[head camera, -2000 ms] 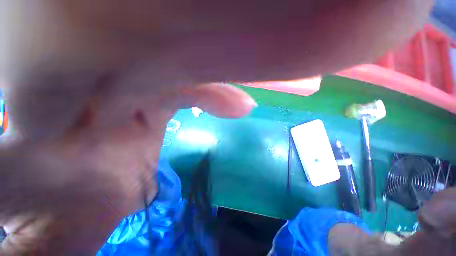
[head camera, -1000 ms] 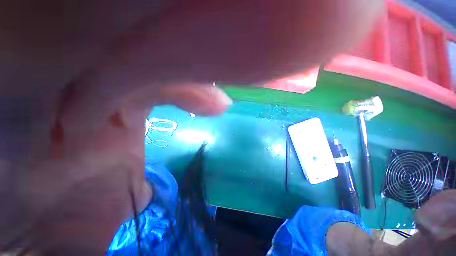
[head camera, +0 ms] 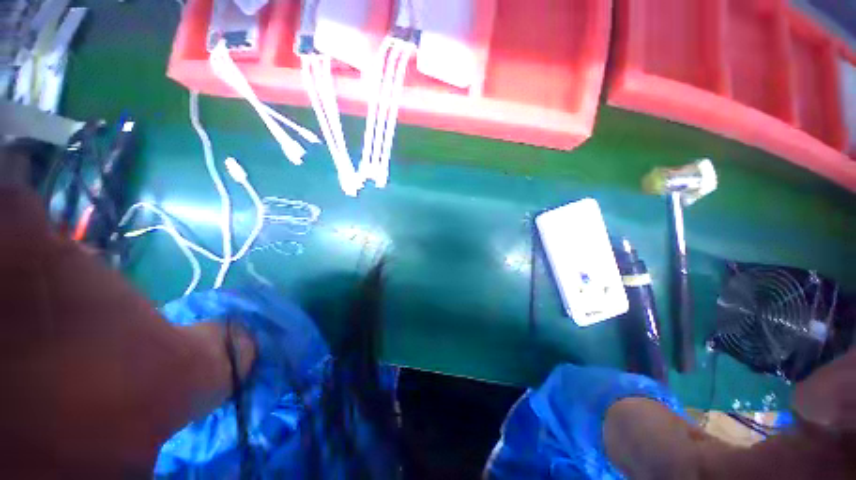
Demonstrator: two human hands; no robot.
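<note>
My left hand (head camera: pixel 75 347) is a large blur at the left edge, its fingers not made out. My right hand (head camera: pixel 831 403) is at the lower right edge, cut off, beside the fan. Whether either holds anything cannot be seen. A white rounded case (head camera: pixel 582 262) lies on the green mat with small dark marks near its lower end. A thin dark rod (head camera: pixel 534 281) lies along its left side. A black electric screwdriver (head camera: pixel 641 305) lies at its right, then a small mallet (head camera: pixel 680 272) with a dark handle and pale yellowish head.
A red-orange foam tray (head camera: pixel 526 122) at the back holds several units with white leads (head camera: pixel 324 122). A second tray (head camera: pixel 713 98) stands at right. A white USB cable (head camera: pixel 225 216) and thin wire coil (head camera: pixel 293 214) lie left. A black fan (head camera: pixel 774 319) is right. Blue sleeves (head camera: pixel 573 422) are below.
My left hand has moved from across the top of the view to the left edge, uncovering the tray, leads and cable. My right hand stays at the lower right.
</note>
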